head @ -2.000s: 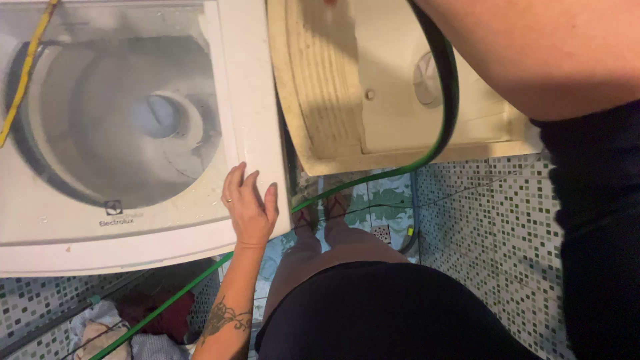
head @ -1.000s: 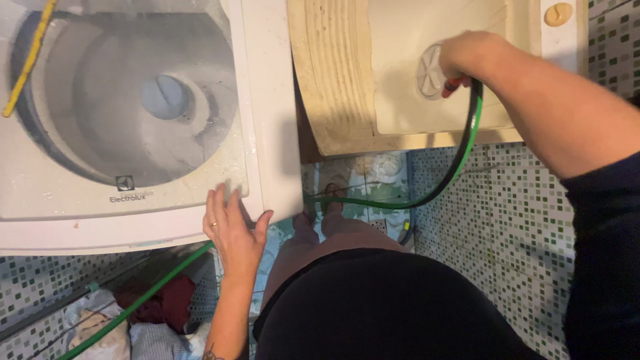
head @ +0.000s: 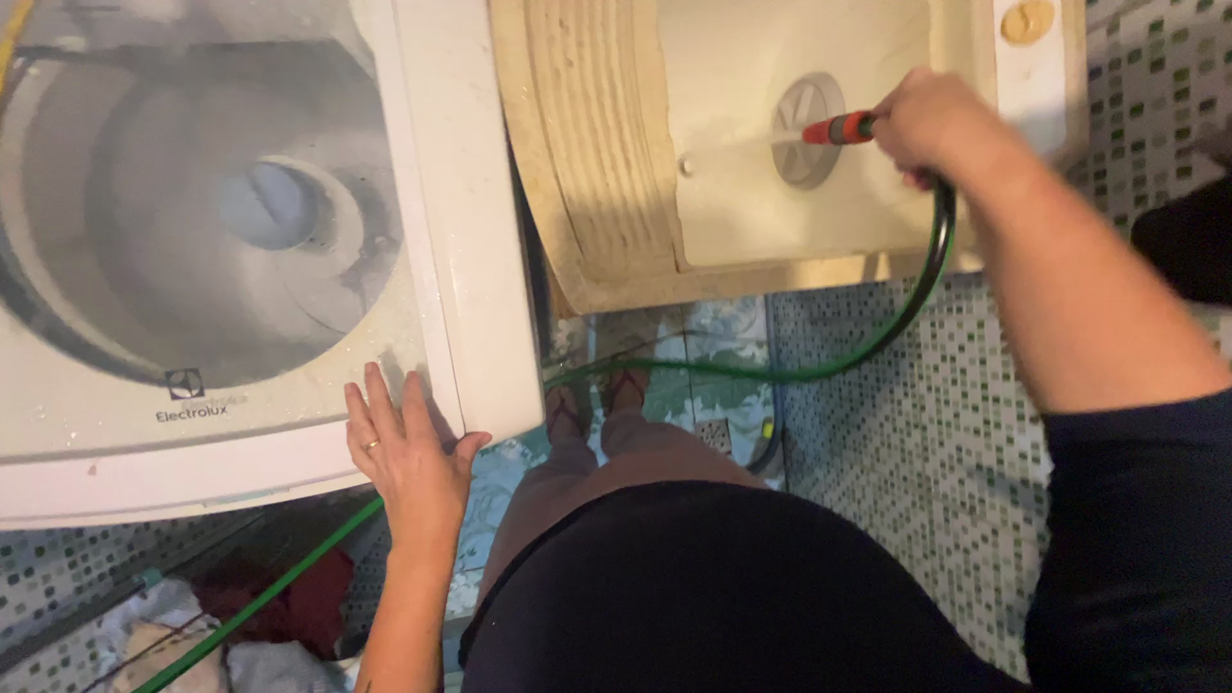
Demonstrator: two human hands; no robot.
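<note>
My left hand (head: 414,462) lies with fingers spread on the front right corner of a white Electrolux top-loading washing machine (head: 486,289); it holds nothing. Through the machine's clear lid I see the drum with a blue-grey agitator cap (head: 269,205). At the right, my right hand (head: 938,125) is closed around a green garden hose (head: 818,371) just behind its orange-and-grey spray nozzle (head: 837,129). The nozzle points left over the cream laundry sink (head: 751,231), above a round drain-like disc (head: 807,159). A faint pale streak, seemingly water, runs left from its tip.
A ribbed washboard (head: 606,144) forms the sink's left side. A bar of soap (head: 1028,21) sits on its right ledge. The hose crosses near my feet and passes the machine. Piled clothes (head: 279,664) lie at lower left. A floor drain (head: 712,435) is beside my feet.
My right hand, mostly out of view two seconds ago, came over the sink; the nozzle now shows pointing left. My left hand stays on the machine's front corner.
</note>
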